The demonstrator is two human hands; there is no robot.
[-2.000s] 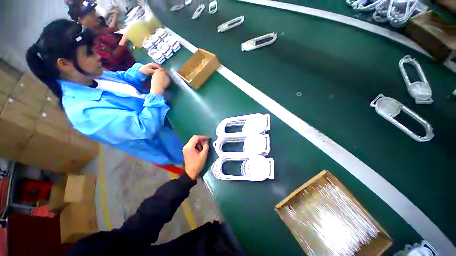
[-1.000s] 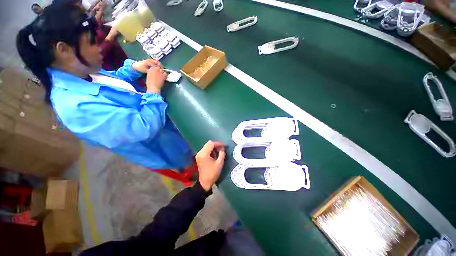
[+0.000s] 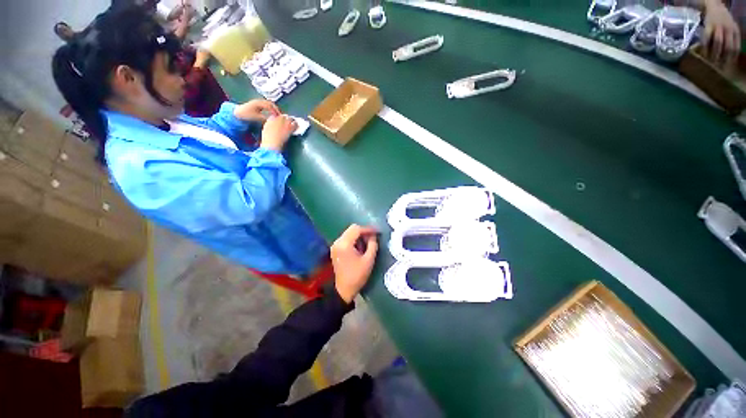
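Observation:
My left hand [image 3: 355,261], bare with a dark sleeve, is at the bench edge, just left of the white looped frames. Its fingers are curled, with thumb and forefinger close together; whether they pinch a thin part cannot be told. The white frames [image 3: 476,282] lie in three overlapping groups, open loops toward my hand and solid round ends away from it. A shallow cardboard box [image 3: 564,313] of thin, shiny pale rods stands at the lower right, its contents glaring. My right hand is not in view.
A person in blue [image 3: 184,184] sits at the left, hands at the bench by an open carton [image 3: 353,122]. White frames [image 3: 481,83] are spaced along the green surface [image 3: 507,131]. Another person's hand [image 3: 720,33] is at a carton at the upper right. Brown cartons [image 3: 123,339] stand at lower left.
The view has shifted, moving the bench items rightward in the picture. My left hand stays beside the stacked frames. The neighbour's hands now have a small white piece beside them.

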